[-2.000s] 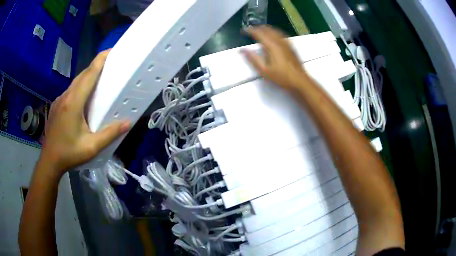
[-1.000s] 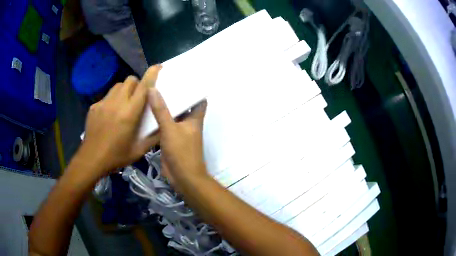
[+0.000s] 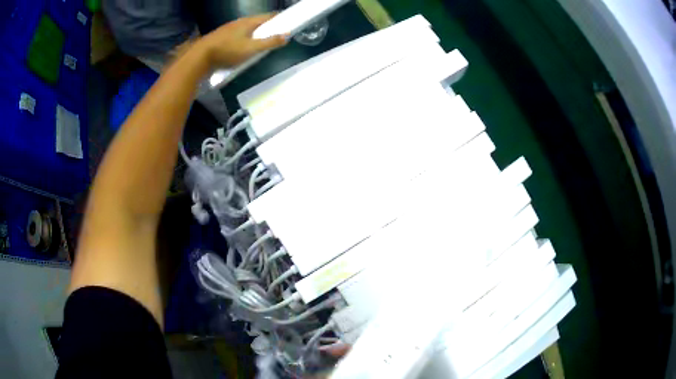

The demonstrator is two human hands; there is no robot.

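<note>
Many white power strips (image 3: 356, 141) lie side by side in front of me, plain faces up. Their grey-white cords (image 3: 248, 274) hang in coils off the left ends. My left hand (image 3: 241, 43) is at the upper left, its fingers closed around a white power strip (image 3: 307, 13) held beyond the far end of the row; its top is cut off by the frame. Of my right hand (image 3: 337, 349) only a small blurred patch of fingers shows at the bottom, beside the end of an overexposed white strip (image 3: 393, 348); its grip is hidden.
A clear round object (image 3: 311, 33), partly hidden, is by my left hand. A person in grey clothing (image 3: 148, 26) is at the top left. Blue containers (image 3: 44, 96) stand at the left. The dark green bench (image 3: 511, 111) curves past the strips' right ends, with a white rail (image 3: 630, 66) beyond.
My hands were together on a strip at the left; now they are apart. My left hand has moved up and away with a strip, my right hand down to the bottom edge.
</note>
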